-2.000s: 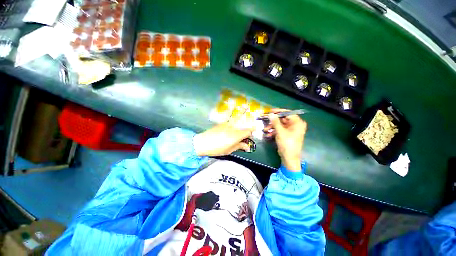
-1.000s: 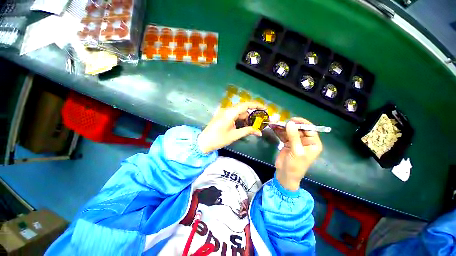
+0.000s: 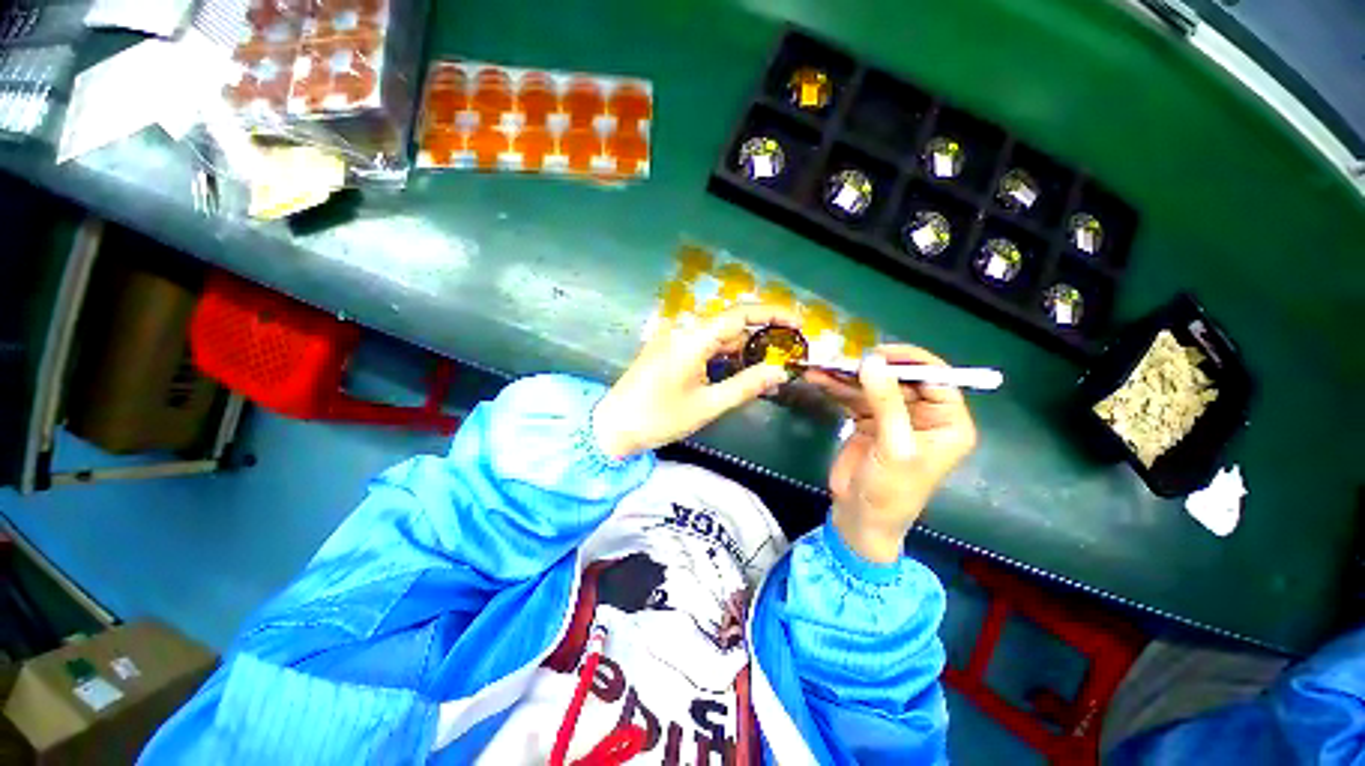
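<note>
My left hand (image 3: pixel 692 380) holds a round part (image 3: pixel 776 350) with a dark rim and an amber centre between thumb and fingers. My right hand (image 3: pixel 907 437) holds white tweezers (image 3: pixel 943 376), their tip at the round part's right side. The sticker backing sheet (image 3: pixel 735 285) with yellow film stickers lies behind the hands, partly covered by them. The black parts tray (image 3: pixel 886 244) holds several round parts with silver centres. One round part (image 3: pixel 810 90) in its back left pocket is amber; the pocket beside it is empty.
A black parts box (image 3: pixel 1201 337) of small pale pieces (image 3: pixel 1157 398) stands right, with white scrap (image 3: pixel 1217 501) beside it. An orange disc sheet (image 3: pixel 535 123) and bagged disc sheets (image 3: pixel 309 69) lie left. Red stools (image 3: pixel 267 356) stand below the bench. A blue sleeve (image 3: pixel 1299 718) shows lower right.
Two seconds ago both hands were over the sticker sheet, the round part low under my left hand. It is now raised, amber side showing, with the tweezers at it. Since one second ago, little has changed.
</note>
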